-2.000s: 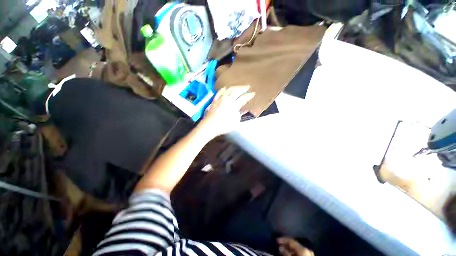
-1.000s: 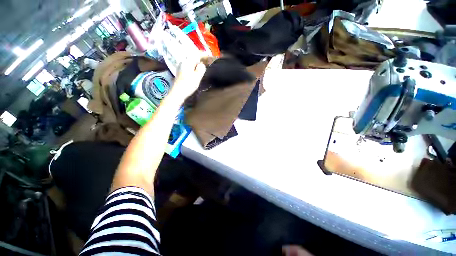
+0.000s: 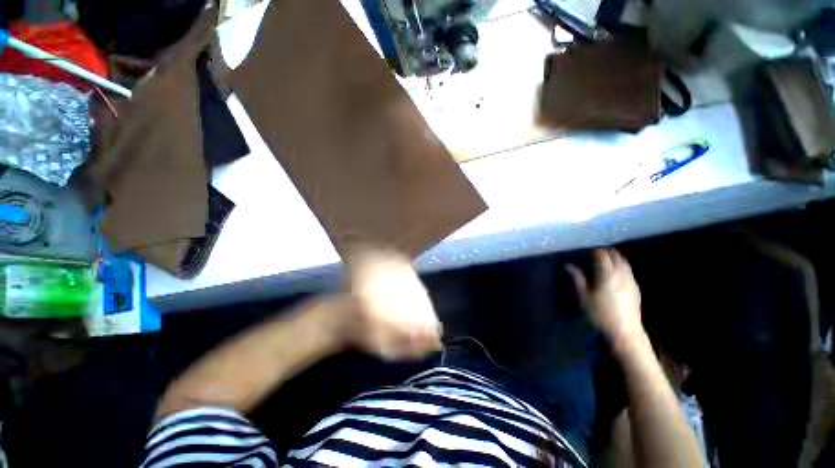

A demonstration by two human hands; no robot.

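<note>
A large brown cut panel lies slantwise on the white table, left of the needle area, its near corner over the table edge. My left hand is blurred at the panel's near end, its fingers closed on the panel's edge. My right hand is below the table's front edge, fingers apart, holding nothing. Part of the sewing machine head shows at the top. A brown stack lies right of the needle plate.
Other brown panels with dark layers lie at the left. A grey box, green bottle, blue tray and clear plastic bag are at the far left. Blue-green snips and a dark bundle are at the right.
My left hand has come back from the far left items to the front of the table, and a brown panel now lies before the machine. My right hand has come into fuller view.
</note>
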